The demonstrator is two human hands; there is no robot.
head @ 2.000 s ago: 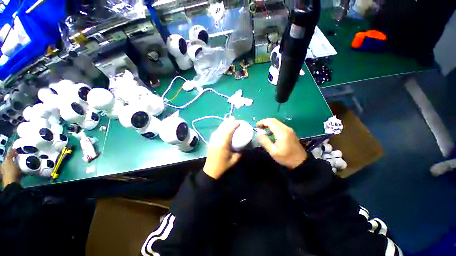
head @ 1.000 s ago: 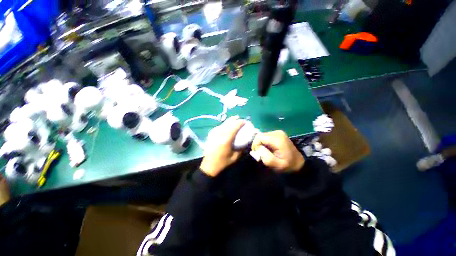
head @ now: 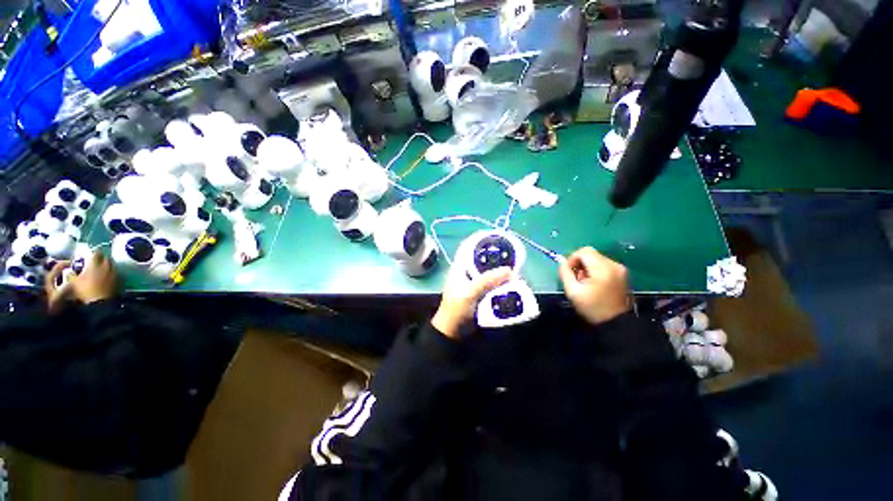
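Observation:
My left hand [head: 468, 297] holds a white pan-tilt camera [head: 493, 256] at the bench's front edge. Its black oval face and the dark patch on its white base face up towards me, and my thumb lies across its middle. My right hand [head: 597, 285] is just right of the camera, apart from it, with fingertips pinched on the connector end of a thin white cable [head: 524, 238]. The cable loops behind the camera. The black electric screwdriver [head: 666, 122] hangs above the bench, behind my right hand, touching nothing.
Many white cameras [head: 345, 205] stand at left, beside a yellow-handled tool [head: 194, 258]. A crumpled clear bag [head: 490, 115] lies mid-bench. Cartons [head: 774, 313] are on the floor, one holding white balls. A neighbour's hands [head: 90, 280] work at far left. An orange tool [head: 822, 103] is at far right.
The camera has turned so its black face shows. My right hand has moved away from it to the right and now pinches the cable end. The whole view has shifted.

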